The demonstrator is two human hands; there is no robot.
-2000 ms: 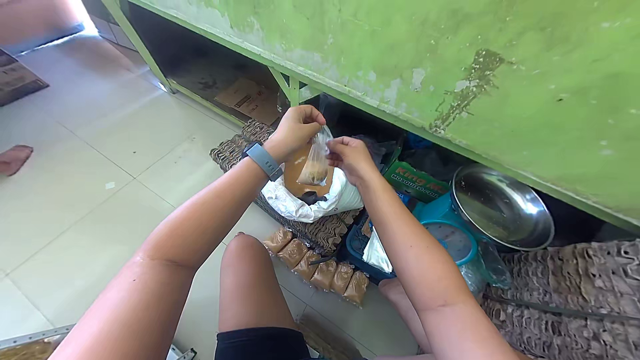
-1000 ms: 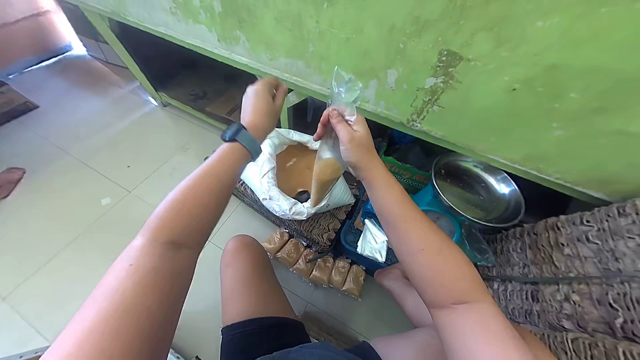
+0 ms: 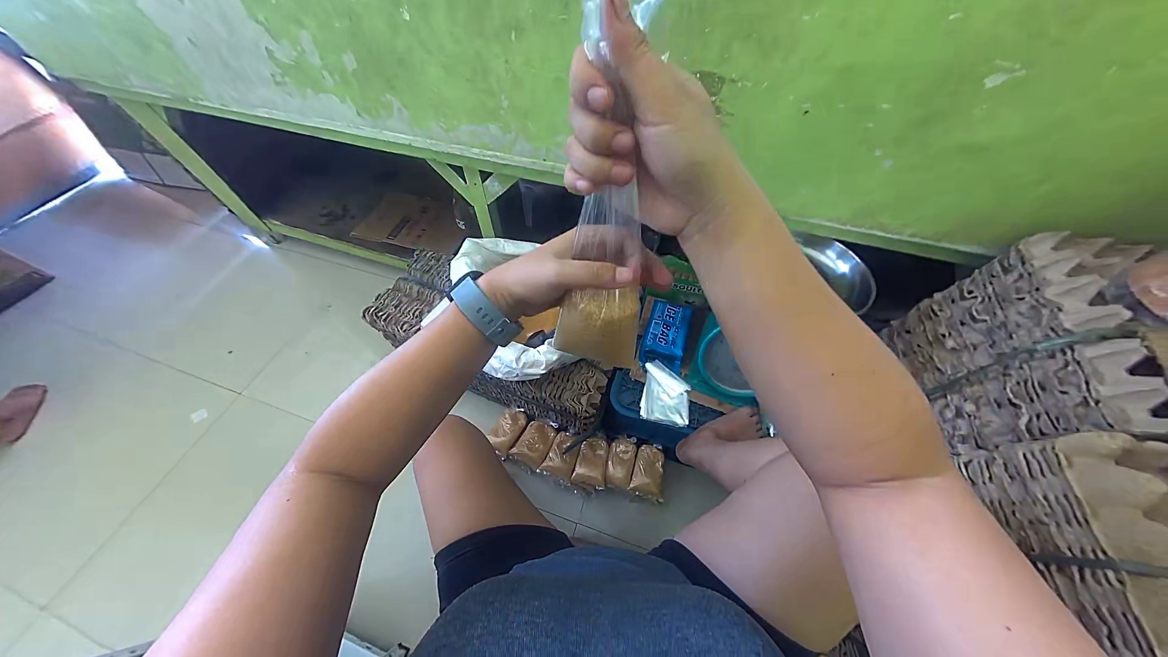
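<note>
A clear plastic bag (image 3: 598,319) with brown sugar-like granules in its bottom hangs upright in front of me. My right hand (image 3: 643,119) is closed around its gathered upper part. Lower down, my left hand (image 3: 575,274), with a watch on the wrist, grips the bag just above the granules. Behind the left hand is a white sack (image 3: 525,360), open at the top, its contents mostly hidden. Several filled small bags (image 3: 589,461) lie in a row on the floor. White plastic bags (image 3: 666,394) rest on a dark blue container beside a blue ice bag pack (image 3: 666,333).
Stacked egg trays (image 3: 1022,411) stand at the right, others (image 3: 547,392) under the sack. A metal bowl (image 3: 839,274) and a teal-rimmed item (image 3: 725,360) are partly behind my right arm. A green table-like structure (image 3: 365,137) runs across the back. A cardboard piece (image 3: 401,224) lies beneath it.
The bag with granules has moved up and away from the sack's mouth. My left hand, apart from the bag one second ago, now grips it below my right hand.
</note>
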